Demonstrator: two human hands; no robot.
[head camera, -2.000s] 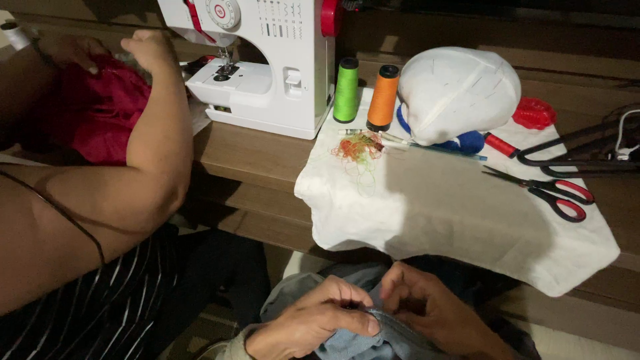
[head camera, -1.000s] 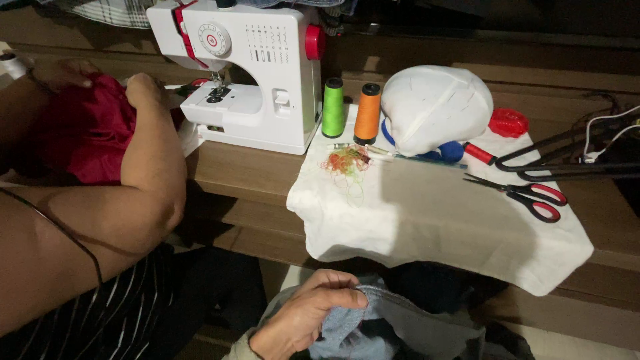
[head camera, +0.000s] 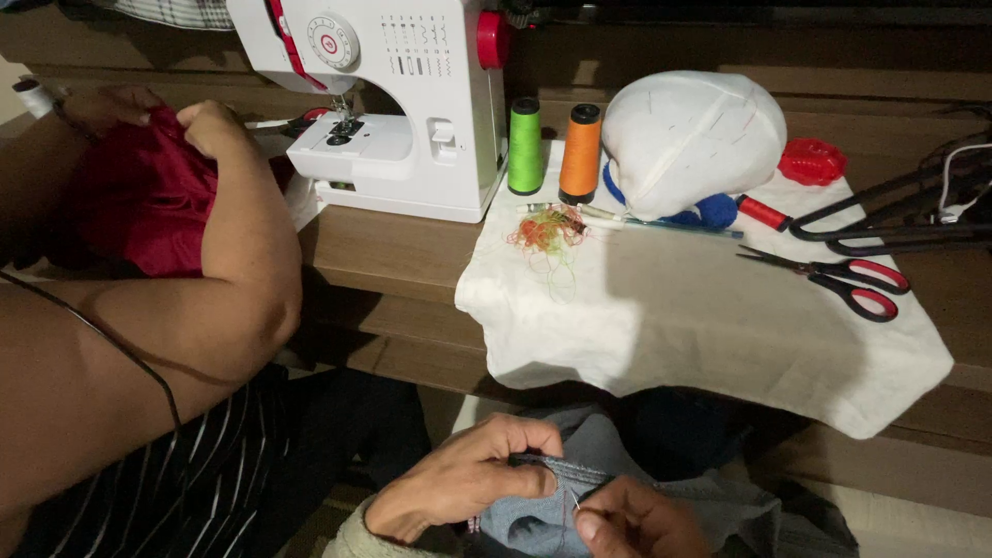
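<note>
Light blue denim fabric (head camera: 542, 511) lies at the bottom centre, below the table's front edge. My left hand (head camera: 473, 477) pinches its stitched seam between thumb and fingers. Close by on the right, my right hand (head camera: 639, 523) holds a thin sewing needle (head camera: 576, 501) between thumb and forefinger, its shaft pointing up toward the seam. A reddish thread runs down the denim between the hands. Beyond them, a white cloth (head camera: 558, 333) hangs partly over the table edge, with black-and-red scissors (head camera: 829, 277) on its right side.
A white sewing machine (head camera: 434, 101) stands at back centre, beside green (head camera: 525, 151) and orange (head camera: 580, 159) thread spools. A white pincushion (head camera: 690, 139), thread scraps (head camera: 546, 232), a red spool (head camera: 763, 213) and black cables (head camera: 868, 209) are farther right. At left a person handles dark red fabric (head camera: 147, 201).
My right hand, out of sight one second ago, is back beside the left with a needle in its fingers. My left hand still grips the denim.
</note>
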